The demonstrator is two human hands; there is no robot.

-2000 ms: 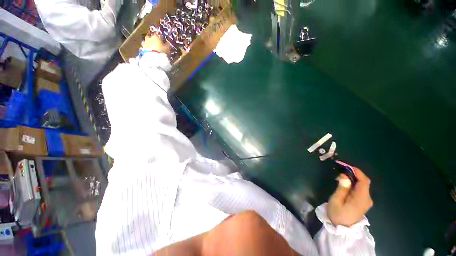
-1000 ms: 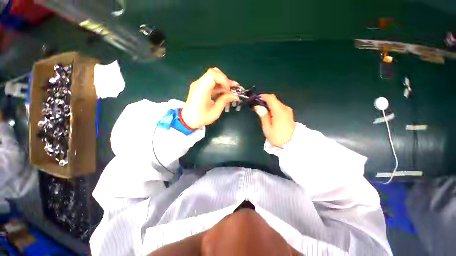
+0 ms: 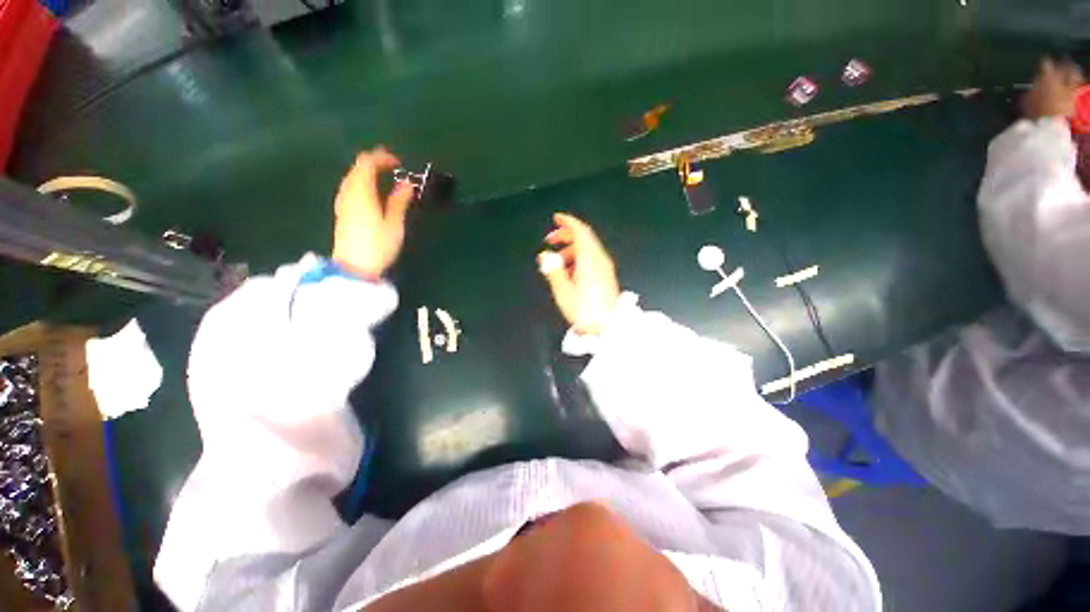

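Observation:
My left hand (image 3: 368, 221) is at the left centre, over the green surface, with thumb and fingertips at a small dark unit with a shiny silver part (image 3: 421, 183). The unit's dark square part points right, away from the fingers. My right hand (image 3: 579, 277) is right of centre with fingers apart and nothing in it. A white cover sits on one of its fingertips. Short white strips (image 3: 439, 335) lie on the green surface between and below my hands.
A carton of shiny parts (image 3: 74, 478) and a crumpled white wipe (image 3: 123, 368) are at left, below a metal post (image 3: 108, 243). A tan tape strip (image 3: 723, 148), flat black piece (image 3: 698, 191), round-ended cable (image 3: 711, 258) and small modules (image 3: 802, 90) are at right. Another person's sleeve (image 3: 1016, 227) is far right.
My hands have separated. The left has moved away with the dark unit and shiny part; the right has let go. The view has shifted right, showing another person.

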